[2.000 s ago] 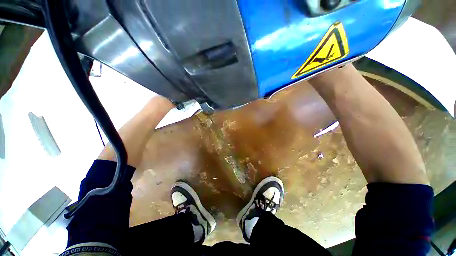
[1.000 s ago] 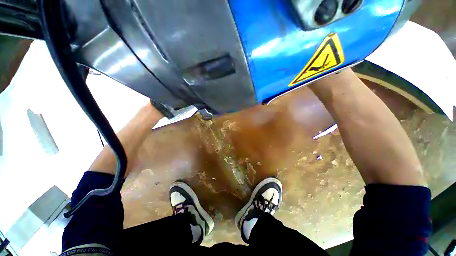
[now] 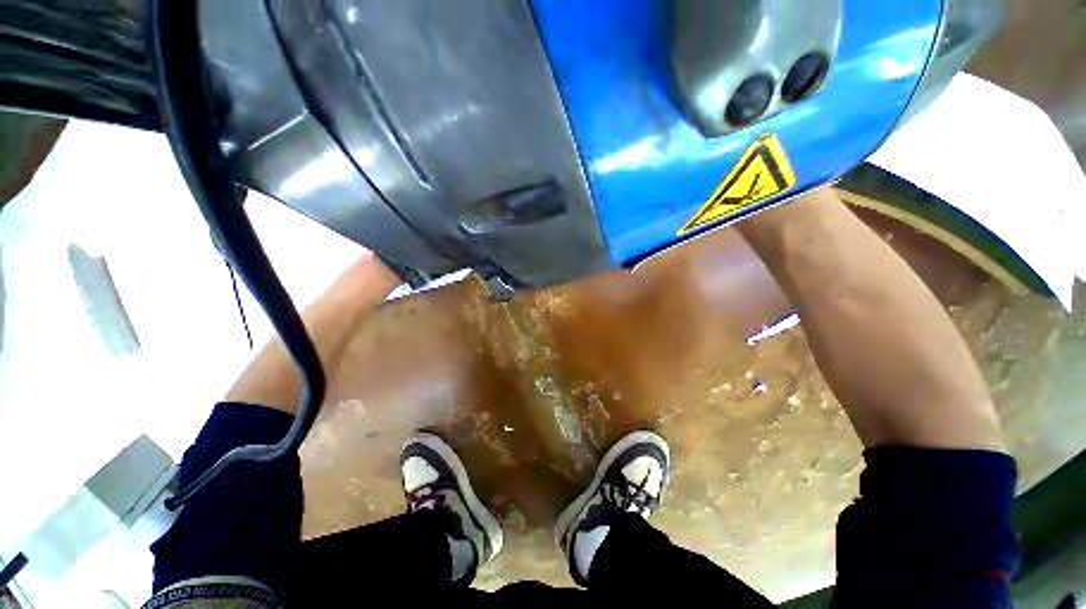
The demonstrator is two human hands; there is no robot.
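The cutting machine [image 3: 441,131] fills the top middle, very close, with a grey metal housing, a blue band and a yellow warning triangle. Both my forearms reach under it. My left hand and my right hand are hidden behind the housing, so their grip cannot be seen. The white paper marker [image 3: 131,226] lies on the left. More white paper over a dark fabric edge [image 3: 994,143] shows at the right. The machine's base plate and blade are not visible.
My shoes stand on the worn brown table [image 3: 667,345]. A black power cable [image 3: 244,250] hangs at the left, over my left forearm. A grey flat weight [image 3: 101,297] lies on the paper, and a grey block [image 3: 119,476] lies lower left. A white scrap [image 3: 774,330] lies on the table.
The machine housing has shifted and tilted slightly in view, showing more of the two round holes on its blue part. My left forearm has moved slightly. My feet stay in place.
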